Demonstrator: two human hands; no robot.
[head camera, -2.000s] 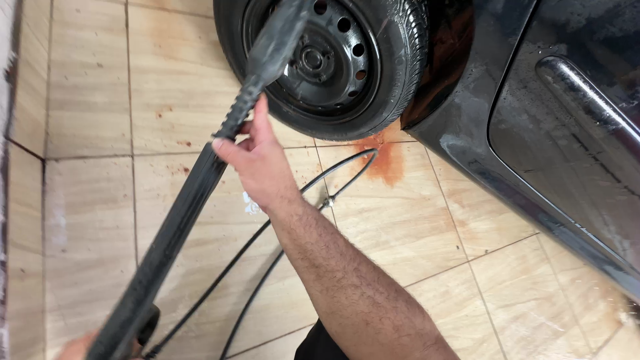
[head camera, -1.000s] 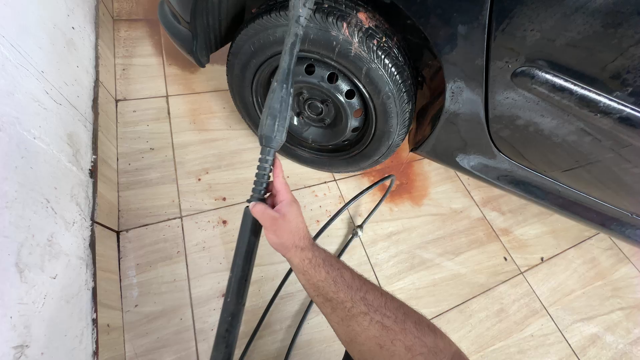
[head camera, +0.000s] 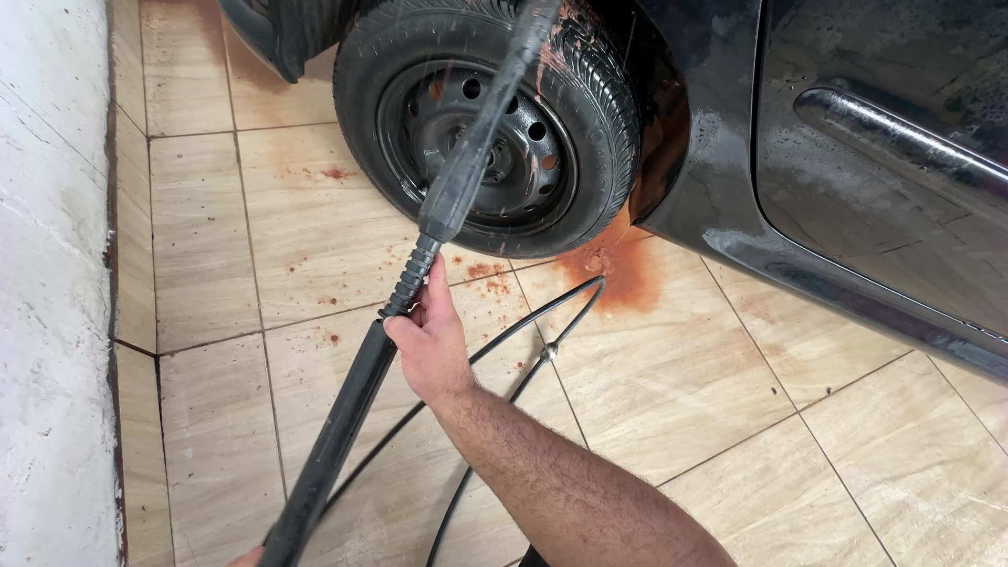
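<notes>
A long black pressure washer lance (head camera: 339, 441) slants up from the bottom left, and its front end runs out at the top edge. My right hand (head camera: 429, 339) grips it near the ribbed collar, thumb on top and fingers beneath. Only a sliver of my left hand (head camera: 248, 557) shows at the bottom edge, against the rear of the lance; its fingers are mostly hidden. Behind the lance stands a car wheel with a wet black tyre (head camera: 606, 118) and a black steel rim (head camera: 472, 87). Reddish dirt streaks the upper tread. Thin streaks of water show near the wheel.
A black car body (head camera: 882, 189) fills the upper right. A black hose (head camera: 488, 346) loops over the beige tiled floor (head camera: 709, 378), with a reddish-brown stain (head camera: 622, 272) below the tyre and dirt specks nearby. A rough white wall (head camera: 47, 315) borders the left.
The view has shifted, and the white wall, out of sight or barely seen two seconds ago, now fills the left side. My right hand keeps its hold on the lance. My left hand shows less than two seconds ago.
</notes>
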